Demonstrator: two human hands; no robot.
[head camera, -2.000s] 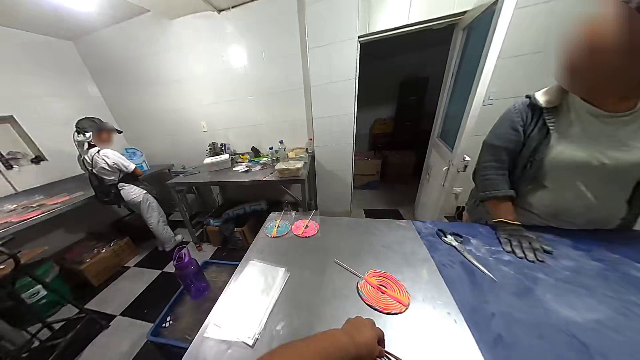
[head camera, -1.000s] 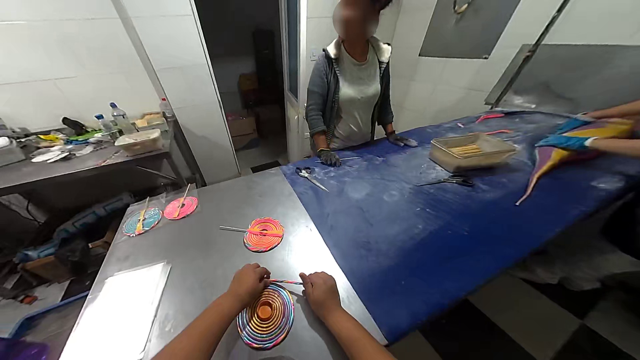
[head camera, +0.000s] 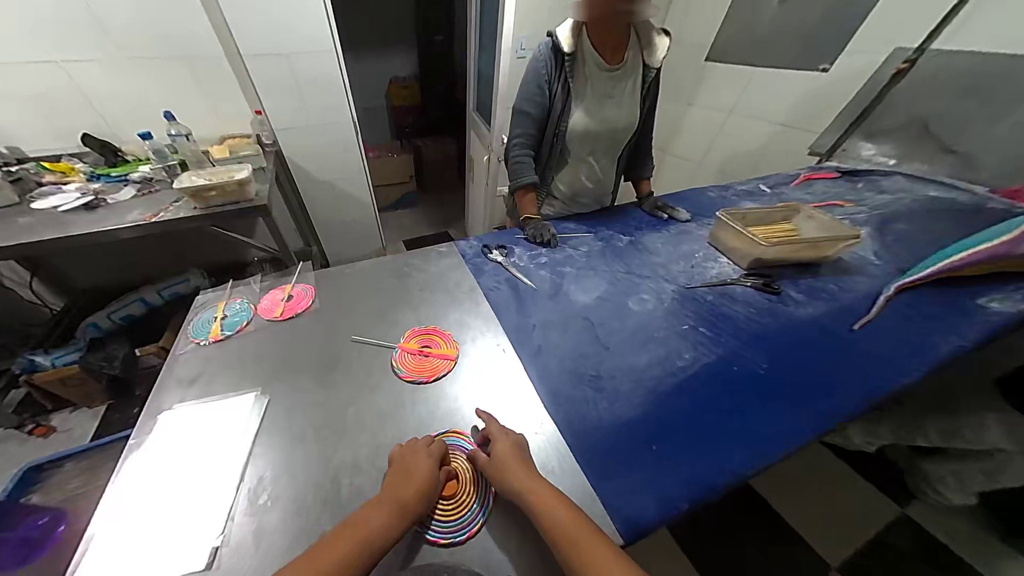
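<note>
A multicoloured spiral disc, like a coiled candy lollipop (head camera: 460, 512), lies flat on the steel table near its front edge. My left hand (head camera: 418, 474) rests on its upper left part, fingers bent over the coils. My right hand (head camera: 504, 456) touches its upper right rim, index finger raised; whether it grips anything is hard to tell. Just beyond lies an orange-pink spiral lollipop (head camera: 426, 366) with a stick pointing left. A blue spiral lollipop (head camera: 232, 322) and a pink one (head camera: 276, 304) lie in clear wrappers at the table's far left corner.
Clear plastic sheets or bags (head camera: 180, 480) lie at left. On the blue-covered table (head camera: 624, 376) are scissors (head camera: 508, 264), more scissors (head camera: 748, 282), a plastic tub of sticks (head camera: 772, 248) and a striped candy-like mass (head camera: 952, 264). A gloved co-worker (head camera: 596, 120) stands behind it.
The view has swung right since two seconds ago. One second ago both my hands held a thin striped strand above the disc's top edge; now they are down on the disc.
</note>
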